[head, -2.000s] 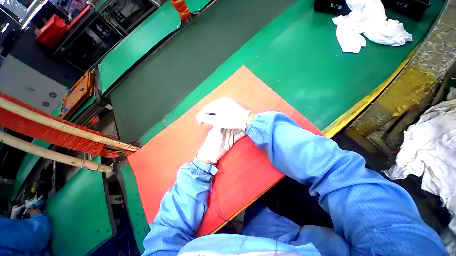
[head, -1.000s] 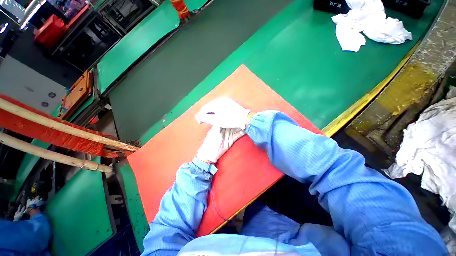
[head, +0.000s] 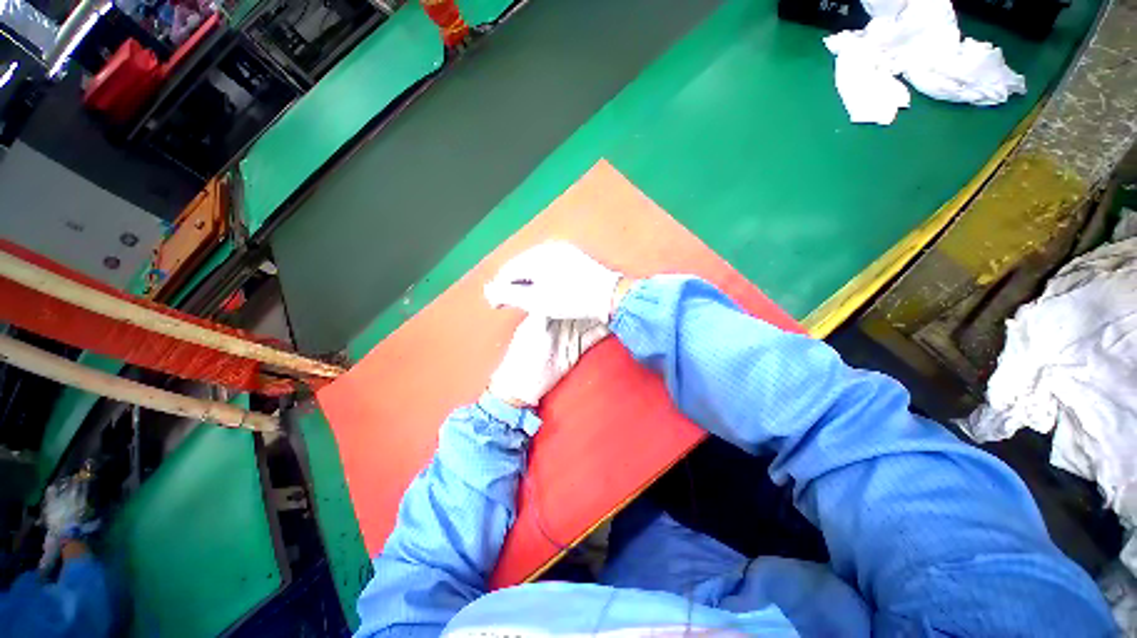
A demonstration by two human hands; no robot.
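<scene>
A large flat orange-red board point(head: 623, 430) lies at the bench edge in front of me. My left hand point(head: 536, 361), in a white glove, rests on it, partly under my right hand. My right hand point(head: 555, 282), in a white glove with a small dark mark, lies across the left. The hands touch each other and their fingers are mostly hidden or overexposed. No object shows in either hand. A thin cord runs over the board near my left cuff.
Green bench mat point(head: 773, 162) and a dark conveyor belt point(head: 412, 199) lie beyond. Crumpled white gloves or cloth point(head: 916, 62) lie by black bins point(head: 823, 13). White rags point(head: 1079, 361) hang at right. Two pale poles point(head: 137, 386) are at left. A co-worker's gloved hand point(head: 65, 505) shows lower left.
My hands and the board are nearly unchanged. The co-worker's hands and blue sleeve at lower left have moved.
</scene>
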